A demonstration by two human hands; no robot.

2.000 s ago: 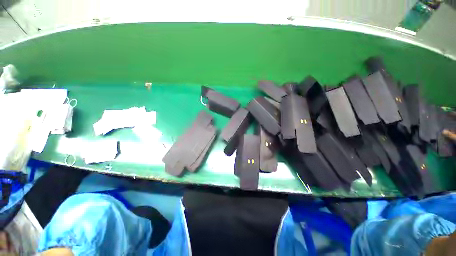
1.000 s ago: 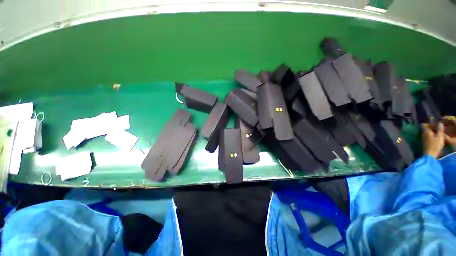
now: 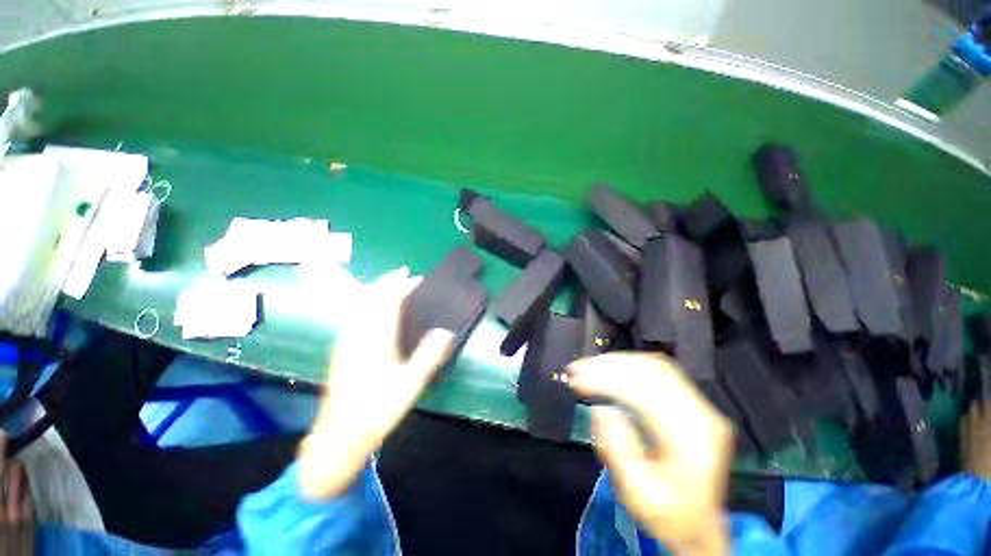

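Flat black blanks (image 3: 451,293) lie in a small pile on the green bench, their lower left part hidden by my left hand (image 3: 375,380). Its thumb lies over the blanks' lower edge; blur hides whether it grips them. My right hand (image 3: 663,445) is blurred, with thumb and forefinger apart and nothing seen in it. Its forefinger tip overlaps a black box piece (image 3: 552,353) with small gold marks; contact is unclear. A large heap of black box pieces (image 3: 782,293) lies to the right.
White cards (image 3: 272,244) and more cards (image 3: 217,313) lie left, near a pale ring (image 3: 147,323). White sheets (image 3: 38,234) are at the far left. Another person's hand (image 3: 976,434) is at the right edge and another at the lower left. A green wall (image 3: 435,119) stands behind.
Both my hands have come into view over the bench, the left at the blanks and the right by the near boxes. The view has shifted, so things sit further right.
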